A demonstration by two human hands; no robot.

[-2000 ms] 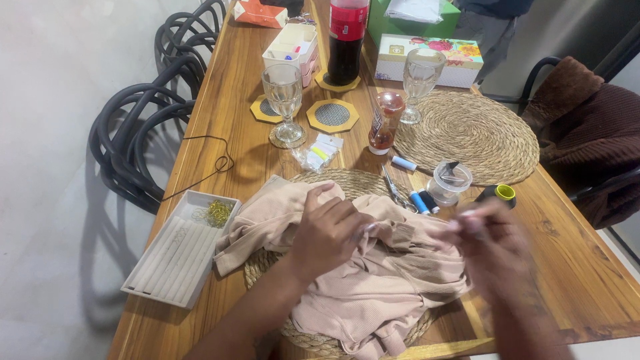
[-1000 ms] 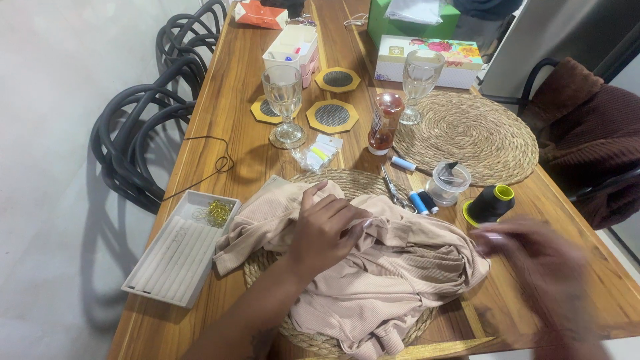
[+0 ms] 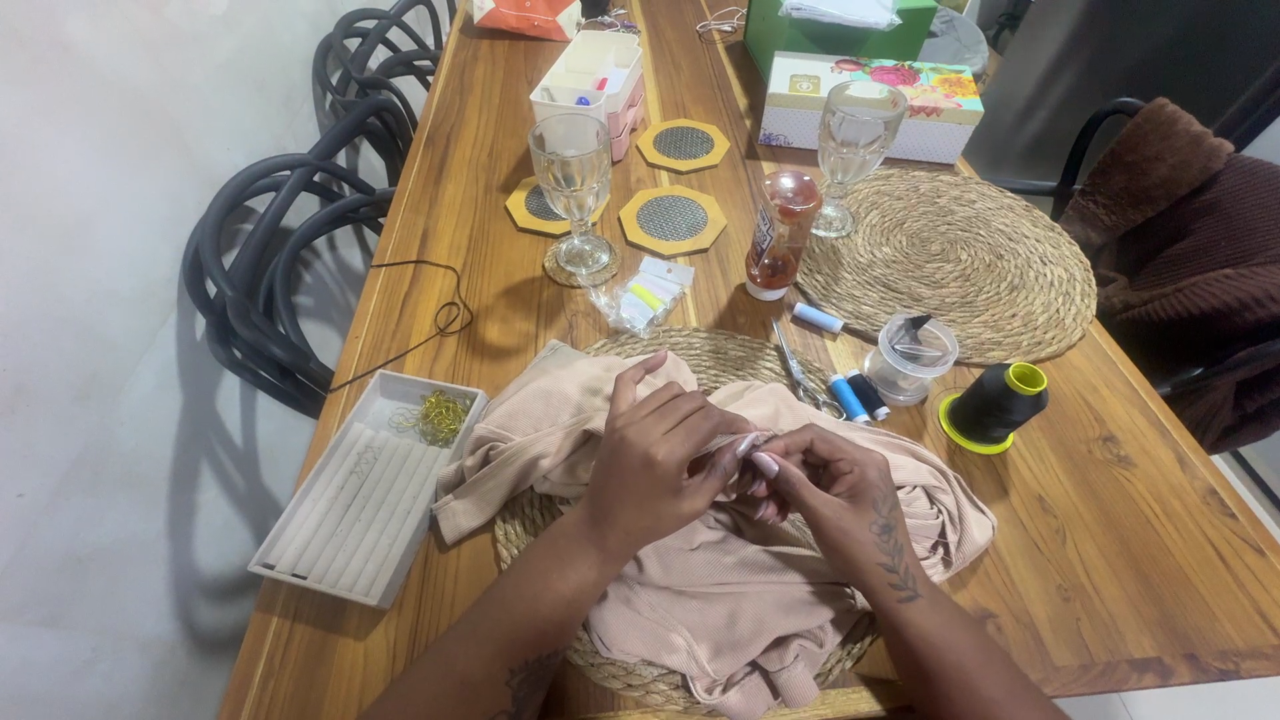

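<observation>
A beige ribbed knit garment [image 3: 740, 600] lies bunched on a round woven placemat [image 3: 715, 360]. My left hand [image 3: 660, 455] pinches a fold of it near the middle. Close against it, my right hand [image 3: 825, 485] has thumb and fingertips together at the same fold; whether a needle is between them is too small to tell. Beyond the garment lie small scissors [image 3: 800, 375], a blue thread spool [image 3: 848, 398], a dark thread spool [image 3: 868, 394] and a pale blue spool [image 3: 817, 318]. A large black thread cone [image 3: 995, 405] stands at the right.
At left sits a grey tray [image 3: 360, 500] with gold pins. A clear round container [image 3: 910, 360], a reddish bottle [image 3: 782, 235], a glass goblet [image 3: 572, 190], another goblet [image 3: 858, 140], a small plastic packet [image 3: 645, 295] and a second woven placemat [image 3: 950, 265] stand or lie farther back.
My right hand has come in from the right side to meet my left hand at the fabric. The dark soda bottle seen two seconds ago at the back is gone from its coaster.
</observation>
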